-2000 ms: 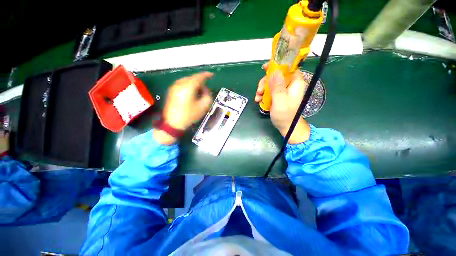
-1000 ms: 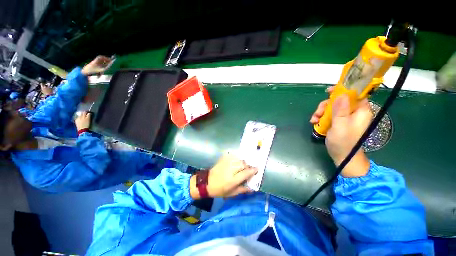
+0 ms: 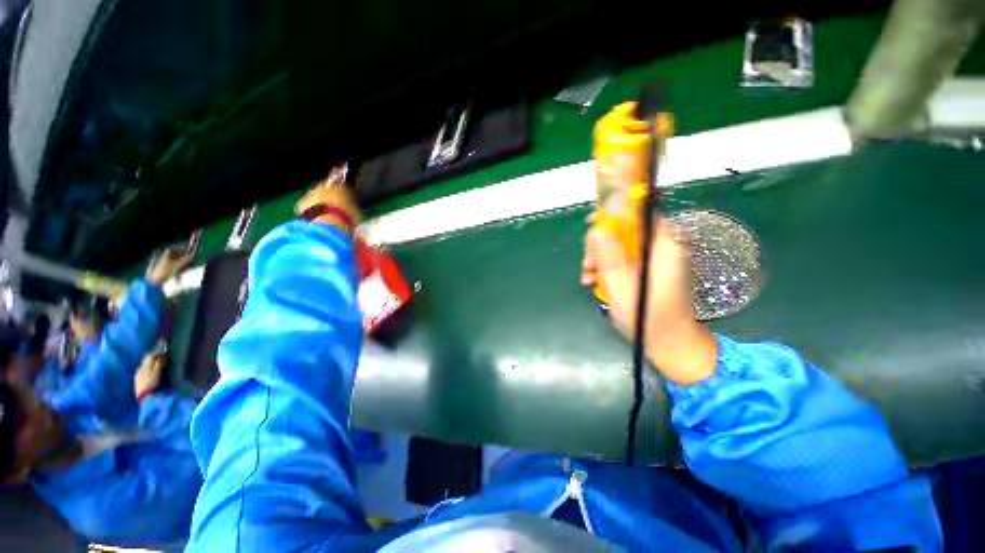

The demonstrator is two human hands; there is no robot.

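Note:
My right hand (image 3: 653, 275) grips the yellow electric screwdriver (image 3: 622, 173) over the green bench, left of the round screw dish (image 3: 718, 265). The black cord (image 3: 645, 324) runs down in front of the hand. My left hand (image 3: 331, 198) is stretched far forward over the white rail at the belt's edge. It is small and blurred. A small pale thing shows at its fingertips, but whether the hand holds it is unclear. The red parts bin (image 3: 381, 287) with white parts is partly behind my left sleeve.
Phone units lie on the belt, one at the upper right (image 3: 778, 54) and one over a black tray (image 3: 448, 137). Another black tray (image 3: 214, 313) is left of my sleeve. A worker in a blue smock (image 3: 119, 464) is at the far left. A pale post (image 3: 907, 65) stands at upper right.
My left hand has moved from the phone on the bench up to the belt. The phone no longer shows on the bench. The view has shifted. My right hand still holds the screwdriver.

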